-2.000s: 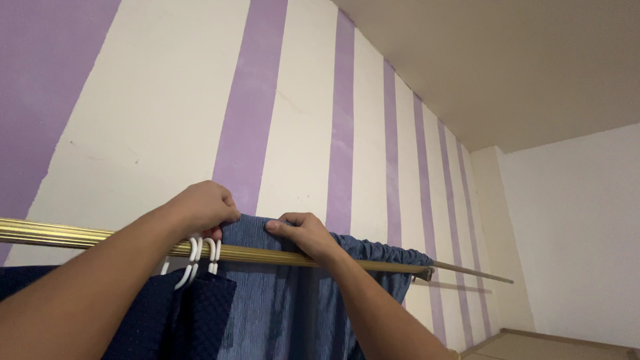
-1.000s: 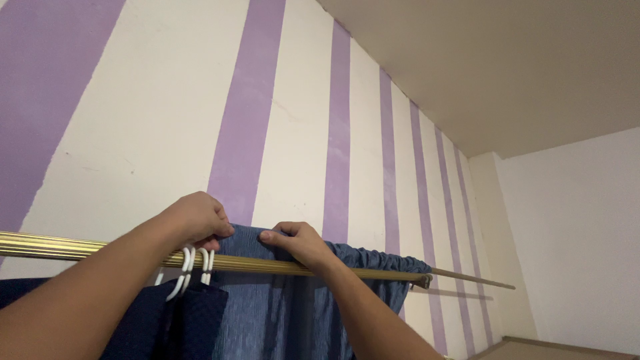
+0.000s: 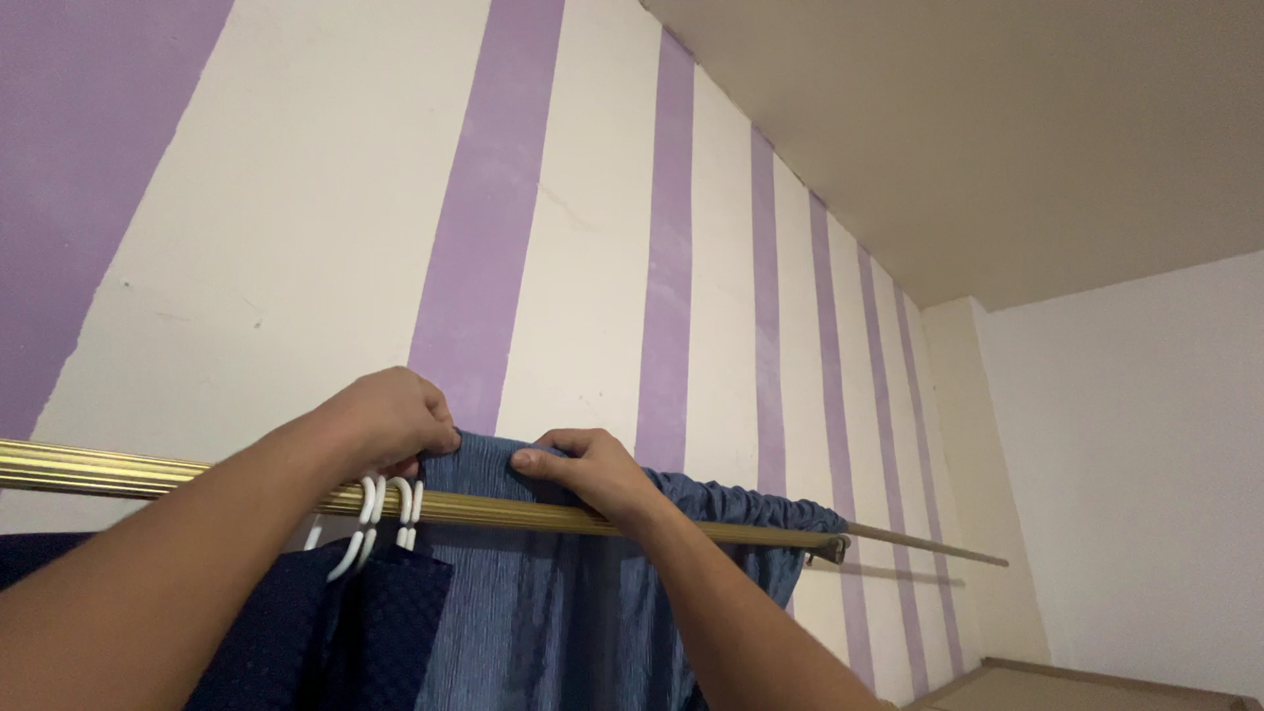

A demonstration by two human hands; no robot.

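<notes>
A blue curtain (image 3: 553,602) hangs behind a ribbed gold curtain rod (image 3: 494,509), its top edge gathered to the right along a thinner rear rod (image 3: 928,543). My left hand (image 3: 390,420) reaches over the gold rod and pinches the curtain's top left corner; some of its fingers are hidden. With the thumb in front, my right hand (image 3: 588,469) grips the top edge farther right. White plastic curtain rings (image 3: 370,518) on the gold rod carry a dark navy curtain (image 3: 385,632) below my left wrist.
Behind the rods stands a wall (image 3: 592,296) with purple and cream stripes. The gold rod ends at a bracket (image 3: 834,549). The ceiling (image 3: 938,128) slopes across the upper right, and a brown flat-topped surface (image 3: 1076,686) shows at the lower right.
</notes>
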